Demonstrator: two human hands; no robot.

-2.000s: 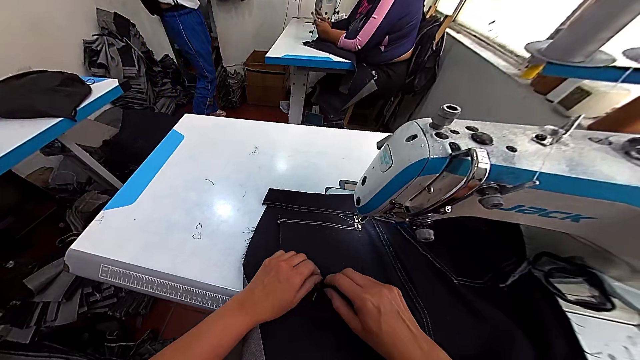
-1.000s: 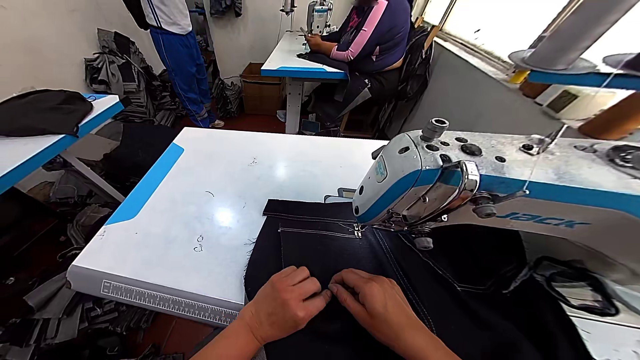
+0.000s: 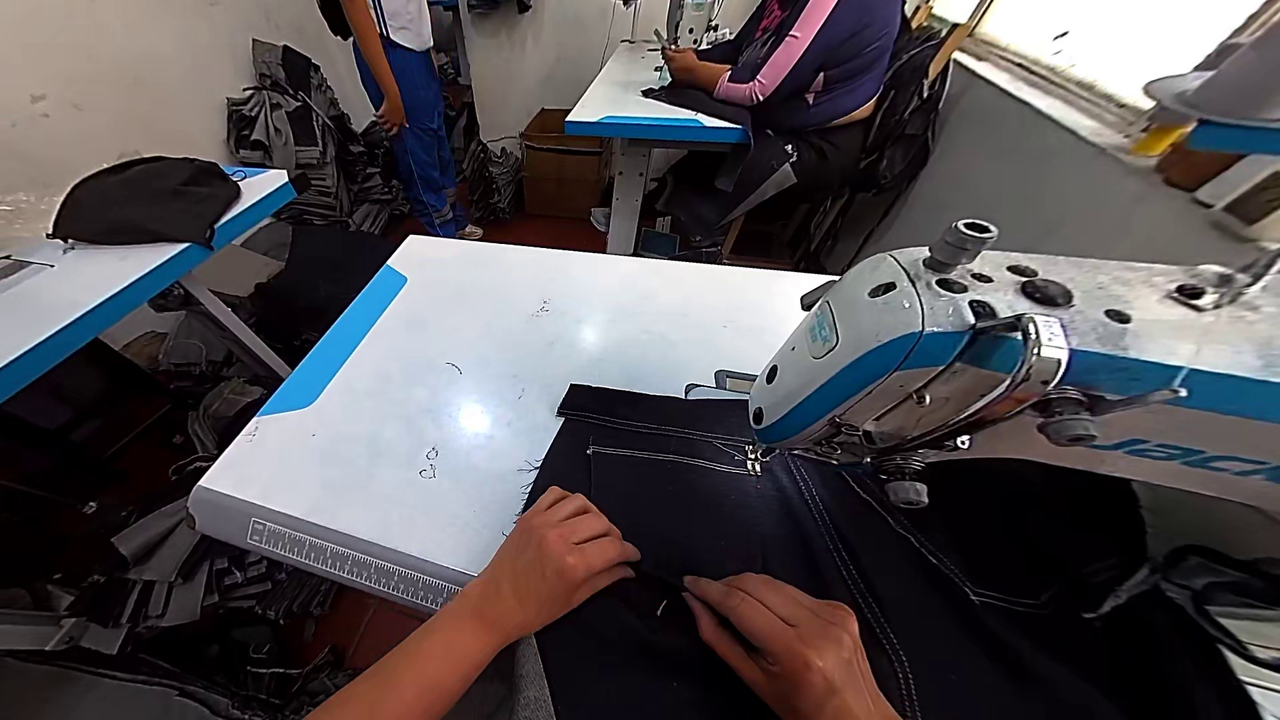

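Observation:
A dark denim garment piece (image 3: 680, 510) with pale topstitching and a patch pocket lies on the white sewing table (image 3: 480, 340). Its stitched upper part sits under the presser foot (image 3: 753, 460) of a Jack industrial sewing machine (image 3: 900, 350). Left of the machine head, my left hand (image 3: 565, 560) rests on the denim, fingers bent, pinching a fold of it. Close by on the right, my right hand (image 3: 780, 640) grips the same cloth between thumb and fingertips. A small gap separates the hands, with a dark fold and a short light thread between them. The needle tip is hard to make out.
A ruler strip (image 3: 350, 565) runs along the table's front edge. At left, a second table (image 3: 150, 290) holds a black cloth item (image 3: 145, 200). Cloth scraps (image 3: 190, 560) lie on the floor. Behind, one person (image 3: 410, 110) stands and another (image 3: 800, 70) sits at a machine; a cardboard box (image 3: 565, 165) is between.
My hands have moved slightly apart on the denim since one second ago, when their fingertips were almost touching. The stitched cloth under the machine head looks about the same.

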